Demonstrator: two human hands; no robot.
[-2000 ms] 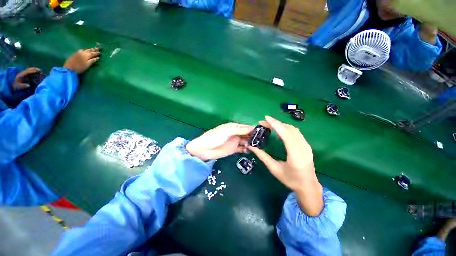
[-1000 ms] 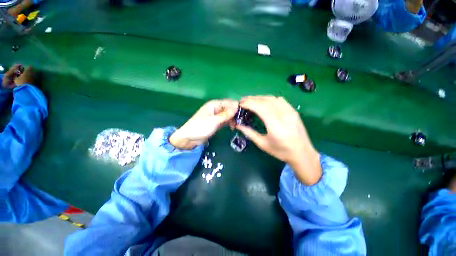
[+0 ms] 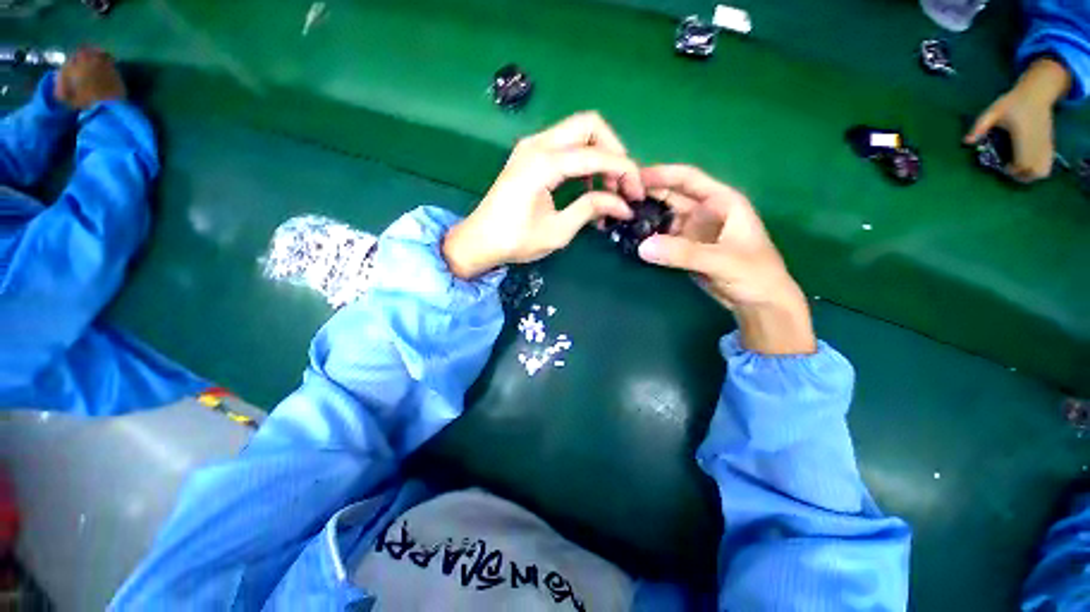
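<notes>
My right hand [image 3: 723,245] holds a small dark housing [image 3: 645,224] between thumb and fingers, above the near edge of the green belt. My left hand [image 3: 544,197] is beside it, thumb and fingertips closed at the housing's left side; whether they pinch a tiny part cannot be told. Tiny white pieces [image 3: 544,341] lie loose on the dark green table below my left hand. A dark unit [image 3: 521,285] lies partly hidden beside my left wrist. A clear bag of tiny pieces [image 3: 320,257] lies left of my left forearm.
The green belt [image 3: 395,90] crosses beyond my hands. It carries a dark unit [image 3: 510,86], another near a white piece [image 3: 732,19], and a dark pair [image 3: 887,153] at right. Another person's hand [image 3: 1022,126] touches a unit at upper right. A person's blue sleeve [image 3: 72,263] is at left.
The view has shifted and tilted down. My hands have turned the housing, and my left fingers now come at it from above. Another person's hand has reached onto the belt at right.
</notes>
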